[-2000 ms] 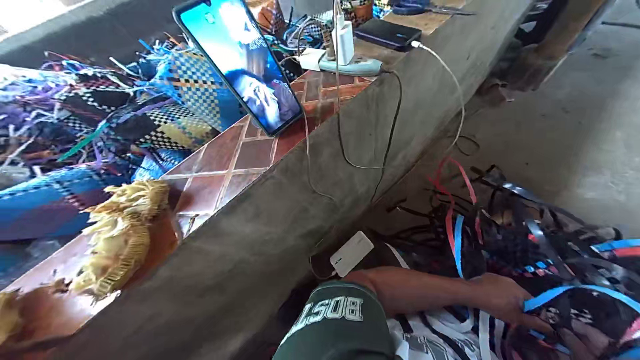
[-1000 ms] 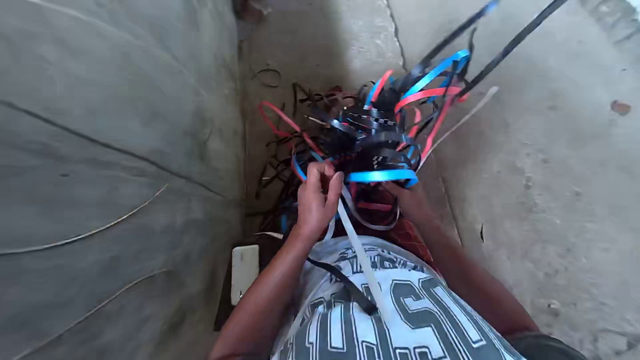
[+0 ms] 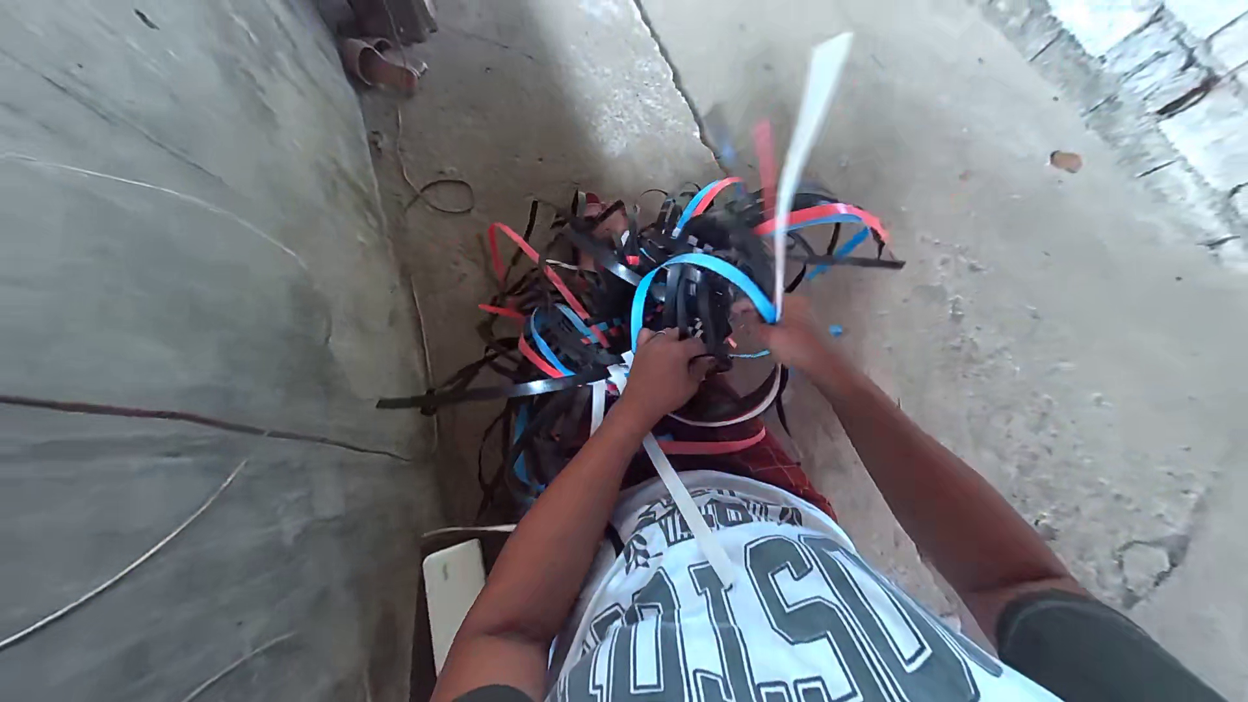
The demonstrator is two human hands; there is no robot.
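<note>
A tangle of black, red, blue and white plastic strapping strips [image 3: 585,283] lies in front of my lap, with a partly woven black piece among it. My left hand [image 3: 666,375] grips the woven piece near a crossing of white and black strips. To the right, my right hand [image 3: 780,331], blurred, is closed around the end of a blue strip [image 3: 707,261] that arches over the work; a white strip [image 3: 801,146] stands up from the same hand. Another white strip [image 3: 687,502] hangs down over my shirt. My right fingertips are partly hidden.
A concrete wall [image 3: 195,292] rises on the left, with thin cords running across it. A white power bank [image 3: 453,595] lies beside my left forearm. At the wall's far end a sandal [image 3: 380,66] rests on the concrete floor [image 3: 1024,341]. A loop of thin cord lies near it.
The view has swung from the ledge with the phone down to my lap. Since one second ago, my right hand has come up to the right side of the work, and a white strip now stands up there.
</note>
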